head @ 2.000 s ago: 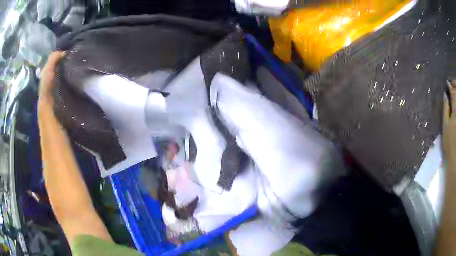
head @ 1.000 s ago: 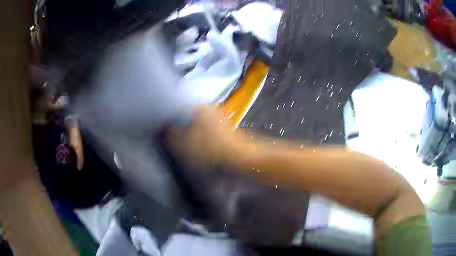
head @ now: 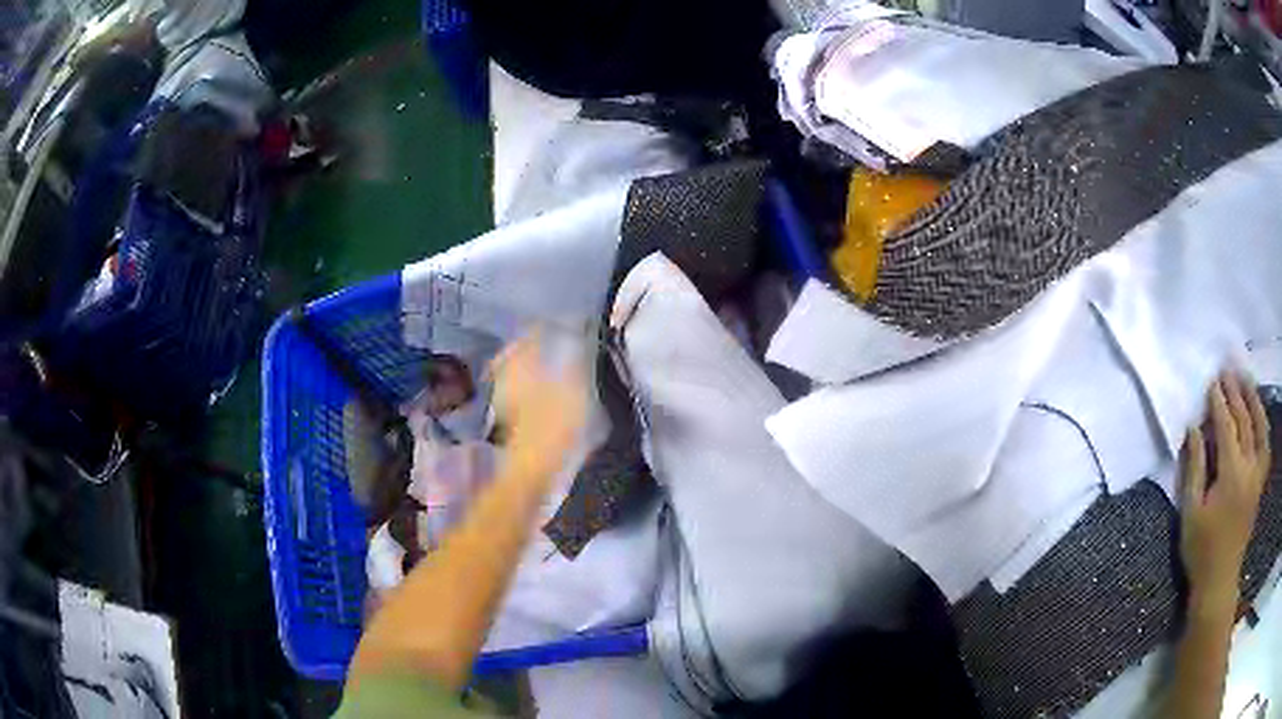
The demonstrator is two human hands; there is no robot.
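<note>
Garment panels with pale backing [head: 970, 436] and dark woven faces lie over the table at the right. My right hand [head: 1226, 471] rests on them with its fingers extended, palm down. A blue plastic basket [head: 302, 520] stands at the lower left, holding pale and dark cut pieces [head: 738, 450], some draped over its rim. My left hand [head: 548, 400] is blurred over the basket, in front of the pieces. Its fingers do not show clearly, and whether it holds a piece cannot be told.
An orange-yellow wrapped surface [head: 879, 225] shows between the cloths. A rolled pale bundle [head: 970, 84] lies at the top right. Green floor [head: 380, 169] shows behind the basket. A dark blue crate [head: 183, 288] and other piled things stand at the left.
The view has swung back from the machine side to the basket. My left hand is now over the basket. Pale-backed panels now cover the dark cloth at the right, under my right hand.
</note>
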